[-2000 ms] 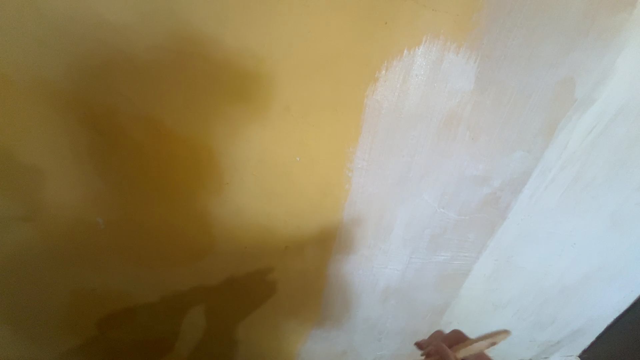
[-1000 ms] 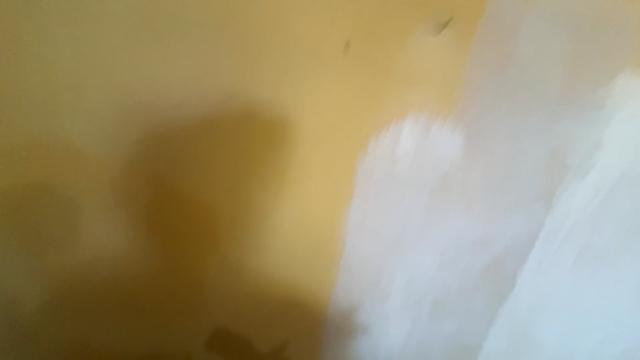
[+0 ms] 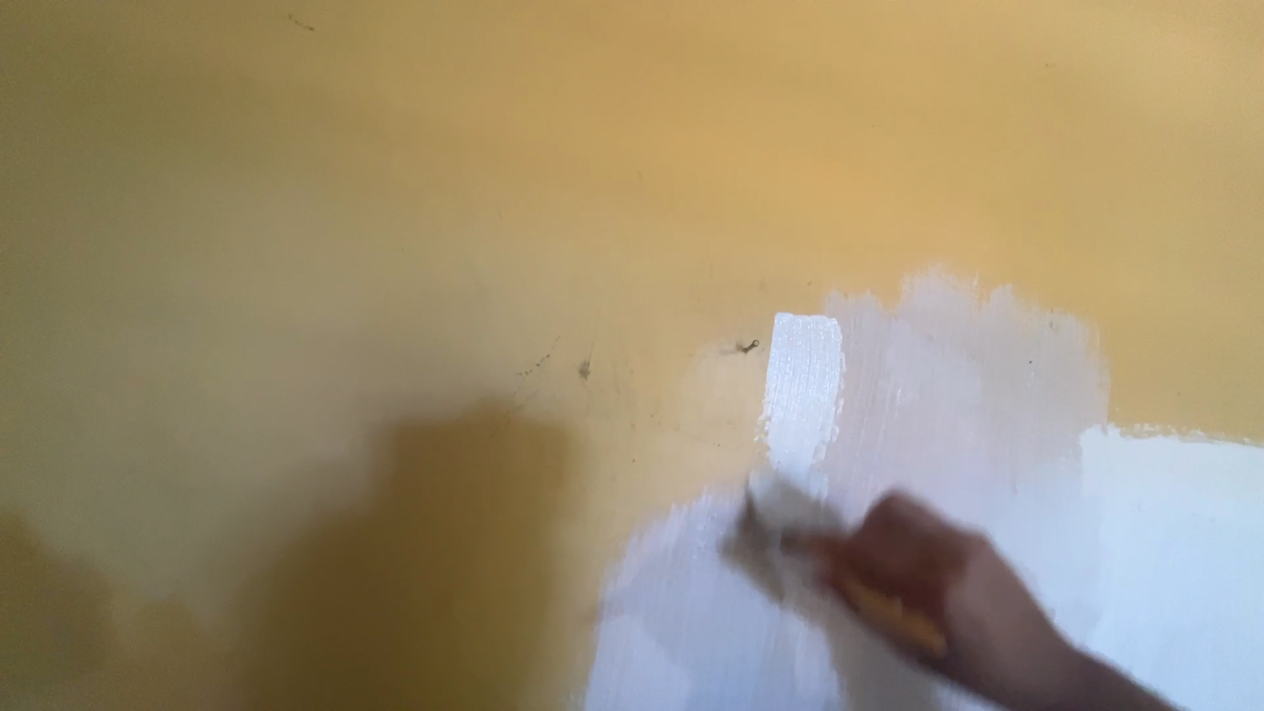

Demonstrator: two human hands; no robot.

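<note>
My right hand (image 3: 913, 573) grips a paintbrush (image 3: 790, 523) by its wooden handle, at the lower right of the head view. The brush is blurred, and its bristles lie against the wall at the lower end of a fresh, thick white paint stroke (image 3: 805, 385). Thinner whitish paint (image 3: 968, 385) lies to the right of that stroke, and another thin patch (image 3: 691, 602) is below and left. My left hand is out of view.
The yellow wall (image 3: 592, 197) fills most of the view, with a small dark hook or nail (image 3: 749, 347) left of the fresh stroke. Denser white paint (image 3: 1175, 553) covers the lower right. A broad shadow (image 3: 444, 553) falls on the lower left.
The view has shifted up the wall. My right hand, at the lower edge two seconds ago and unseen one second ago, is now at the wall with the brush. A thick white stroke now shows beside the hook.
</note>
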